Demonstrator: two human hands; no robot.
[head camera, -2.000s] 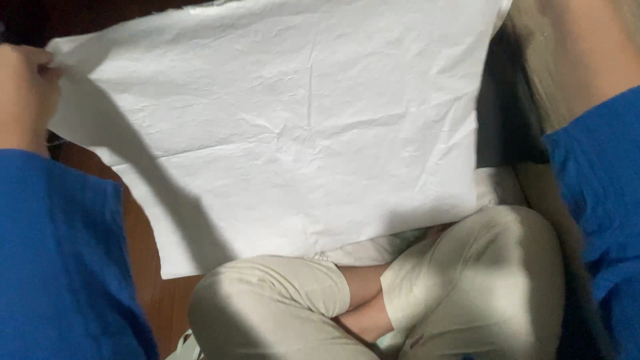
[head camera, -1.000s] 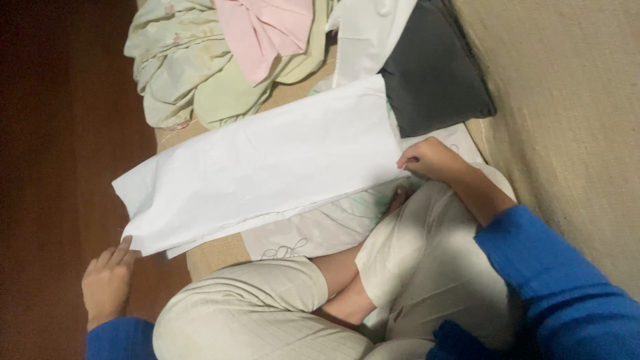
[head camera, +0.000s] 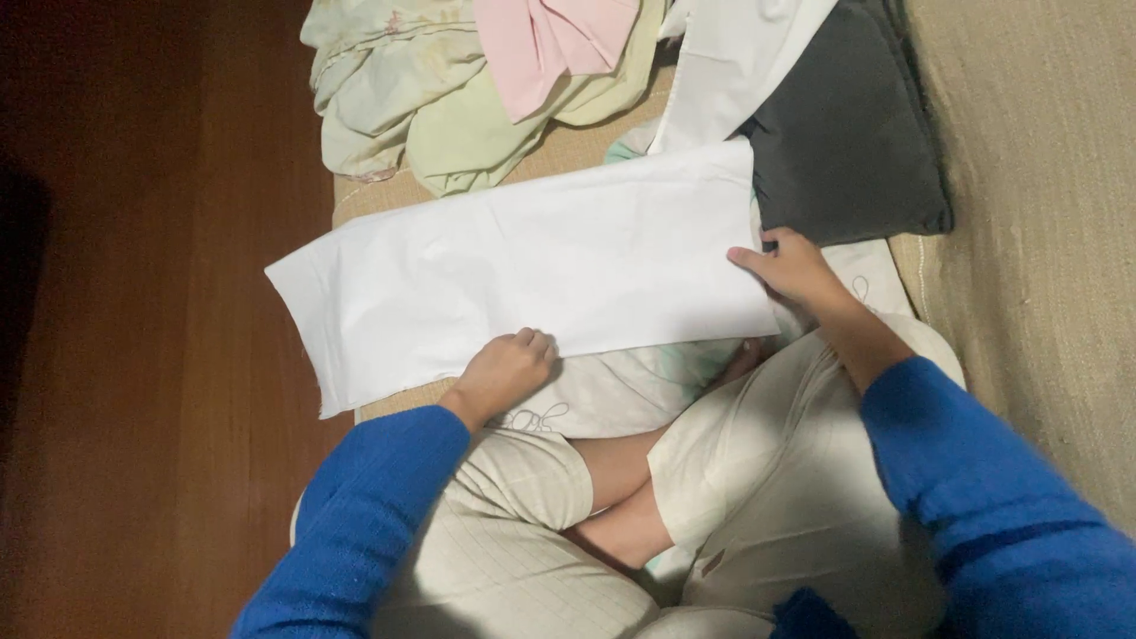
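Observation:
A white cloth (head camera: 532, 257), folded into a long strip, lies in front of my crossed legs, its left end reaching past the mat's edge. My left hand (head camera: 515, 368) has its curled fingers on the near edge of the cloth, around the middle, pinching it. At the cloth's right end, my right hand (head camera: 790, 266) grips the edge between thumb and fingers. Under and nearer than the cloth, a printed pale fabric (head camera: 612, 390) shows, partly covered by my legs.
Beyond the cloth are a crumpled pale green fabric (head camera: 479, 124), a pink cloth (head camera: 559, 44) and another white cloth (head camera: 728, 71). A folded dark grey fabric (head camera: 843, 142) lies at the right on the woven beige mat (head camera: 1029, 222). Wooden floor (head camera: 222, 266) runs along the left.
The white cloth was held up spread out two seconds ago; it now lies folded. My left hand has moved from the cloth's left corner to the middle of its near edge.

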